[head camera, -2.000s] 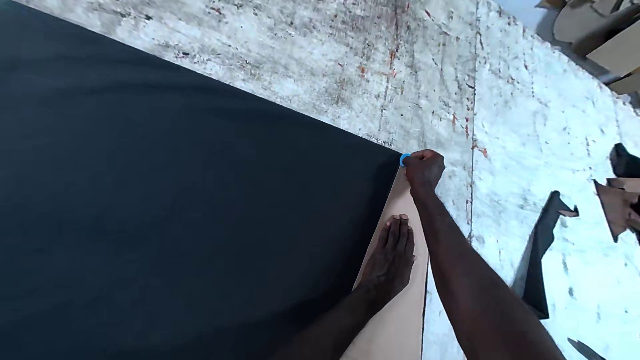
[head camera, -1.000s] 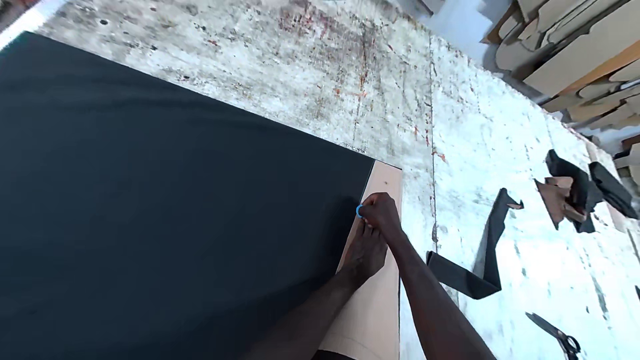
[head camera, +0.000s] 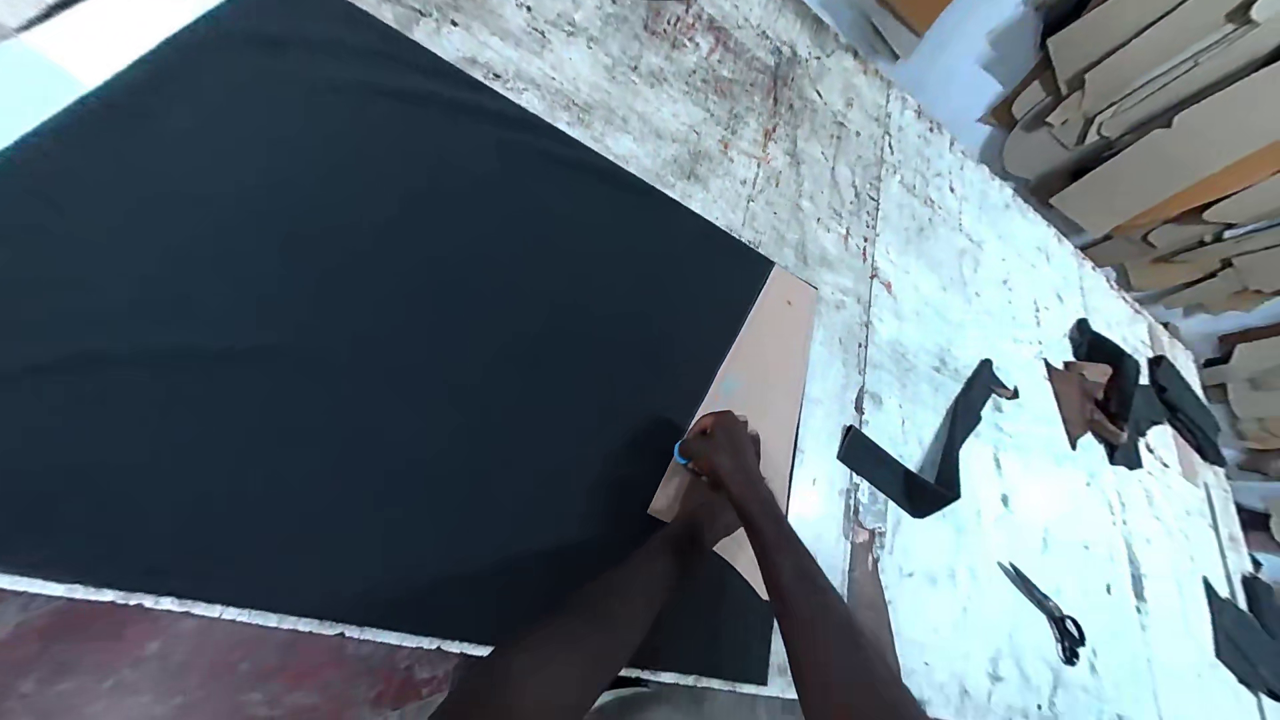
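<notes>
A large sheet of black fabric (head camera: 400, 330) is spread over the worn white table. Along its right end lies a flat tan pattern piece (head camera: 765, 370) with a slanted left edge. My right hand (head camera: 722, 445) is closed around a small blue thing (head camera: 681, 453), perhaps tailor's chalk, at the pattern piece's left edge. Just below it, my left hand (head camera: 705, 510) presses on the pattern piece, partly hidden by the right hand, so its fingers cannot be made out.
To the right on the table (head camera: 1040, 500) lie a bent black fabric strip (head camera: 925, 485), black-handled scissors (head camera: 1050, 615) and a heap of black and brown scraps (head camera: 1110, 390). Many cardboard patterns (head camera: 1180, 150) are stacked beyond the table's far edge.
My right hand has moved from the pattern piece's top corner down along its left edge, beside my left hand. The view has shifted, showing more of the table and cardboard.
</notes>
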